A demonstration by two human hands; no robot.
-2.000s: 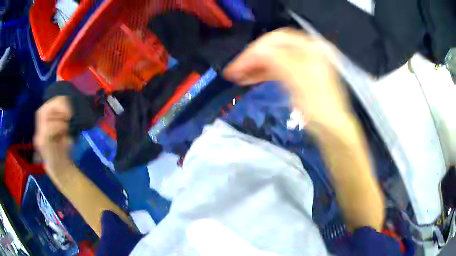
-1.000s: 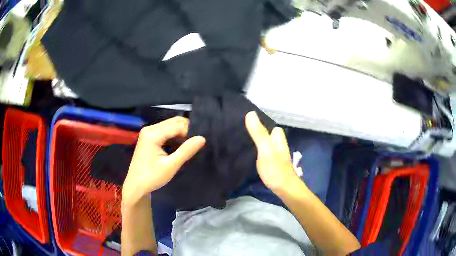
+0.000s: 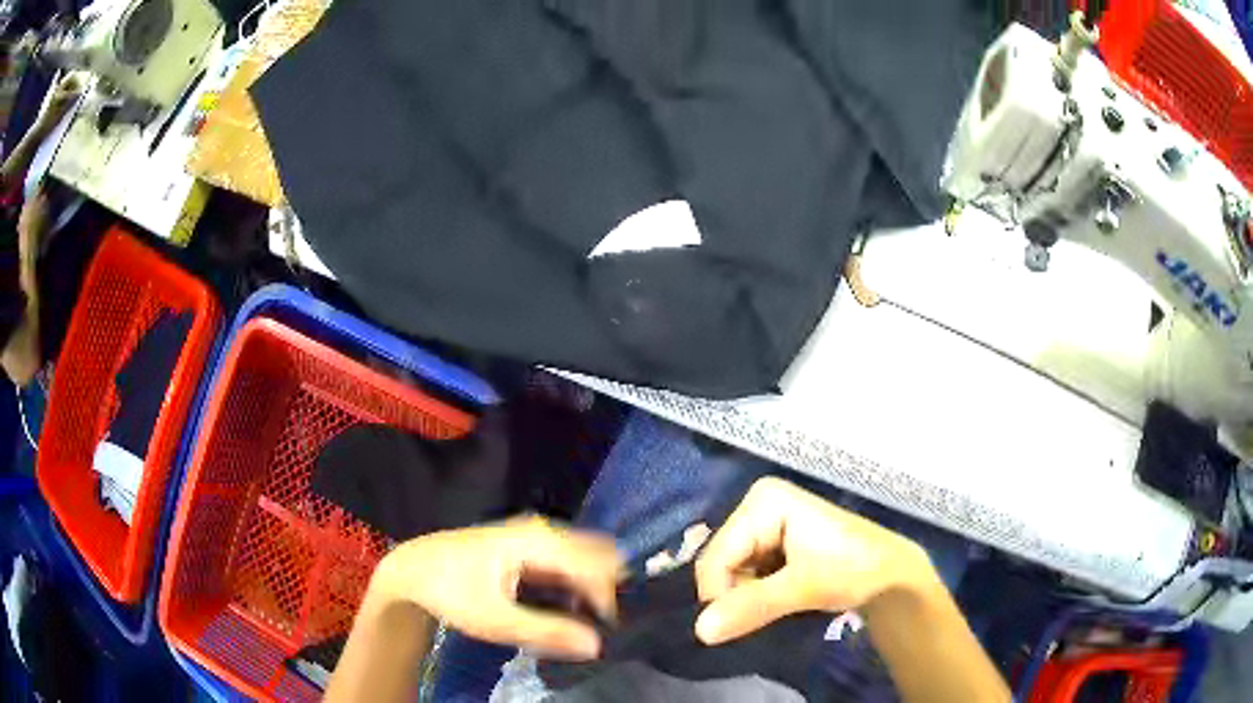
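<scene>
My left hand (image 3: 502, 591) and my right hand (image 3: 811, 570) are low in the middle, over my lap. A small black cut piece (image 3: 660, 632) lies between them, and the fingers of both hands pinch it; the left hand is slightly blurred. A large black garment body (image 3: 522, 179) is spread over the table top, hanging to its front edge, with a rounded opening showing white. The sewing machine (image 3: 1182, 247) stands at the right, with its head to the right of the cloth.
A red basket inside a blue one (image 3: 206, 549) stands at left with black cloth over its rim. Another red basket (image 3: 83, 398) is beyond it. A smartphone (image 3: 1184, 460) lies at the table's right end. Another red basket (image 3: 1106, 676) is at bottom right. Another person's arm (image 3: 30, 275) shows at far left.
Both hands have come down toward my lap with the small black piece, away from the table edge. The view has shifted, showing more of the machine. The large garment stays on the table.
</scene>
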